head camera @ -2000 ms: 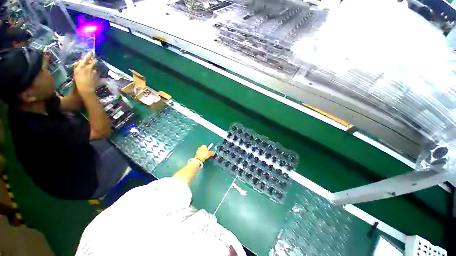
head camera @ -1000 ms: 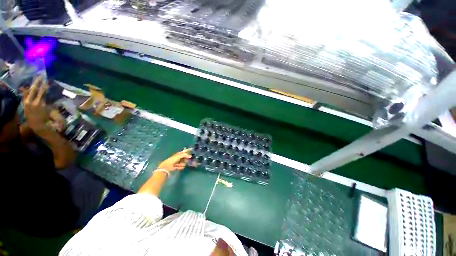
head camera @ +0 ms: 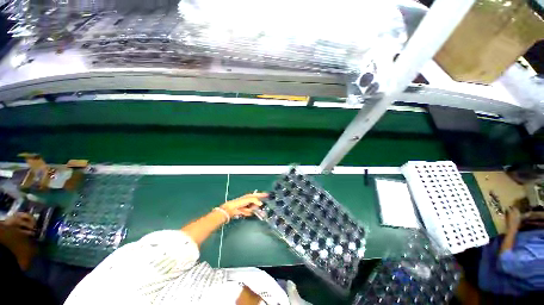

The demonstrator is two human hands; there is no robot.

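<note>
My left hand (head camera: pixel 241 205) grips the left edge of a clear blister tray (head camera: pixel 316 223) with rows of black round housings in its pockets. This tray lies slanted, its lower end past the bench's front edge. A second clear tray (head camera: pixel 411 274), dark-looking and partly cut off by the lower edge, is tilted at the lower right; whether its pockets are filled is unclear. My right hand cannot be made out; only a bit of skin and a pale shape show at the bottom edge.
Stacked white trays (head camera: pixel 448 205) and a white sheet (head camera: pixel 396 202) lie at the right. Another clear tray (head camera: pixel 98 205) and a small cardboard box (head camera: pixel 53 176) are at the left. A slanted metal post (head camera: pixel 382 104) rises behind. People's arms show at both sides.
The view has swung right. The filled tray has moved right and turned, with my left hand on its edge. The tray flat at the right before now appears tilted past the bench's front edge.
</note>
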